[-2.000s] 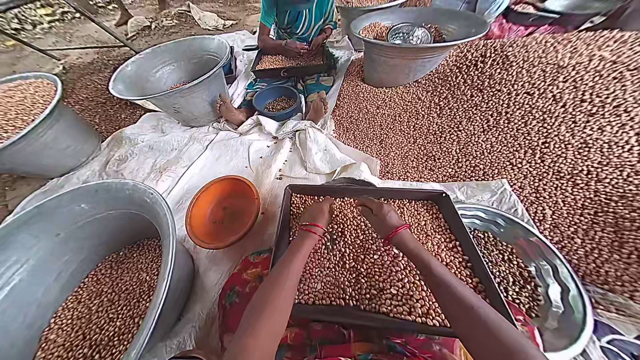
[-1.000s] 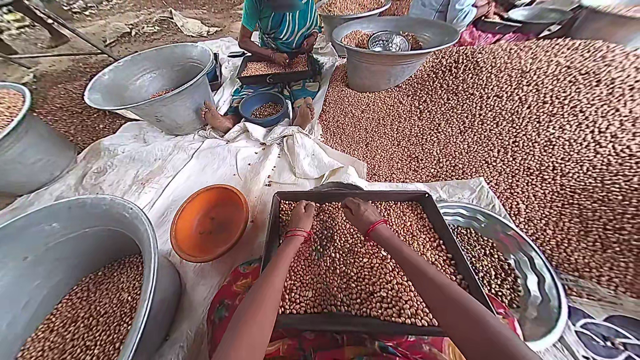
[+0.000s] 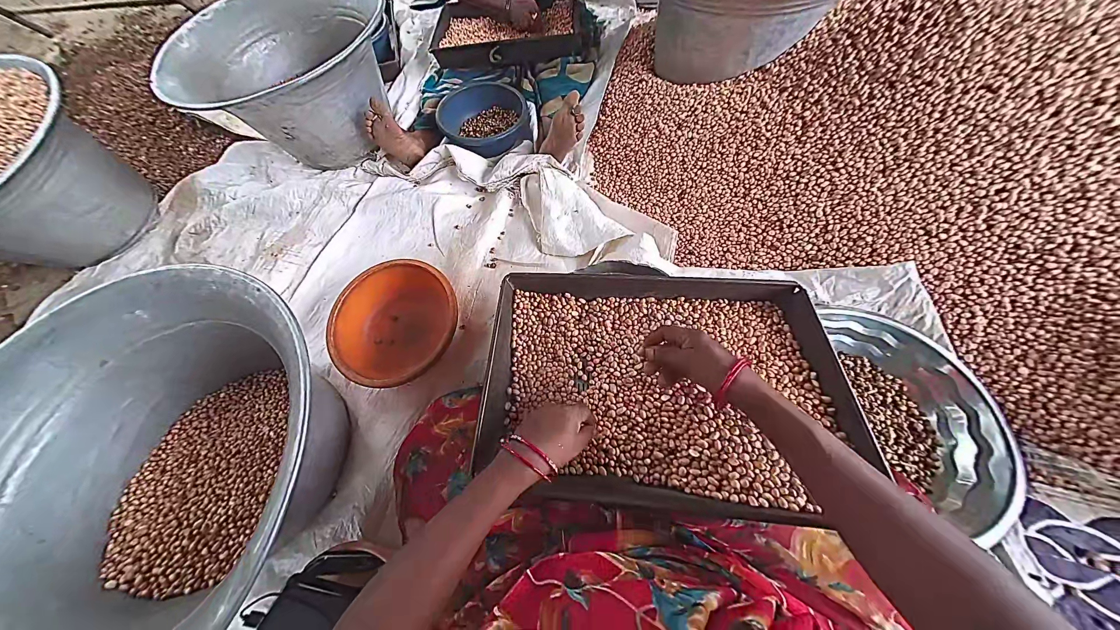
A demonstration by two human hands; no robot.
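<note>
A dark rectangular tray (image 3: 496, 385) rests on my lap, spread with light brown nuts or seeds (image 3: 674, 437). My left hand (image 3: 560, 431), with red bangles at the wrist, lies low over the tray's left part, its fingers curled; whether they hold anything is hidden. Over the middle, my right hand (image 3: 687, 354) has its fingertips bent down close to the nuts, and I cannot tell if one is between them. Under the tray's right side stands a shiny metal basin (image 3: 971, 437) with darker nuts in it. An orange bowl (image 3: 392, 324) is left of the tray.
A large metal tub (image 3: 302, 394) part-filled with nuts stands at the left, with more tubs (image 3: 324, 114) behind. Across the white sheet (image 3: 262, 210) a person sits with a tray (image 3: 507, 52) and a blue bowl (image 3: 446, 118). A broad heap of nuts (image 3: 875, 157) spreads at the right.
Both hands have moved from the far part of the tray towards me, the left one further, to the tray's near left. They are wider apart. The view has tilted down.
</note>
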